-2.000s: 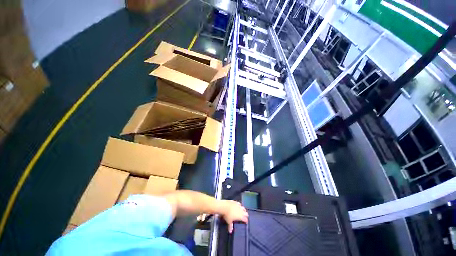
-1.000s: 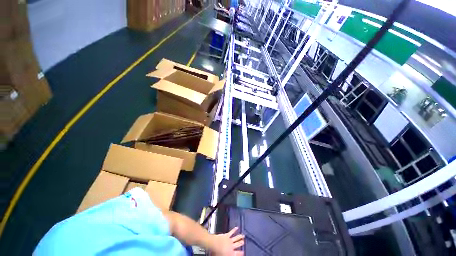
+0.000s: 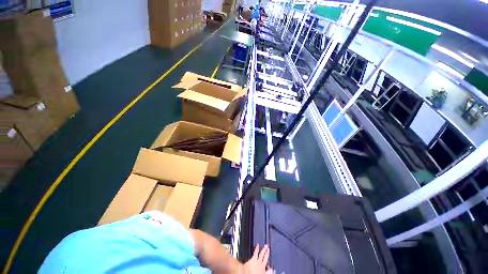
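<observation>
A television set [image 3: 307, 202] lies back side up at the bottom of the view, cut off by the lower edge. Its black rear cover [image 3: 315, 235] has raised diagonal ribs, with small openings above it showing green and bright parts. My left hand [image 3: 259, 263] is at the cover's left side, palm down with fingers spread, and partly cut off by the bottom edge. It holds nothing visible. My right hand is not in view.
A silver-railed conveyor [image 3: 326, 140] runs away ahead. Open cartons stand along its left: a near one [image 3: 171, 167], a middle one with brown sheets [image 3: 200, 160] and a far one [image 3: 200, 109]. A black cord [image 3: 289, 128] crosses diagonally. People stand far off.
The view has tilted up, showing more of the hall. My left hand has moved down along the cover's left side towards the picture's bottom edge.
</observation>
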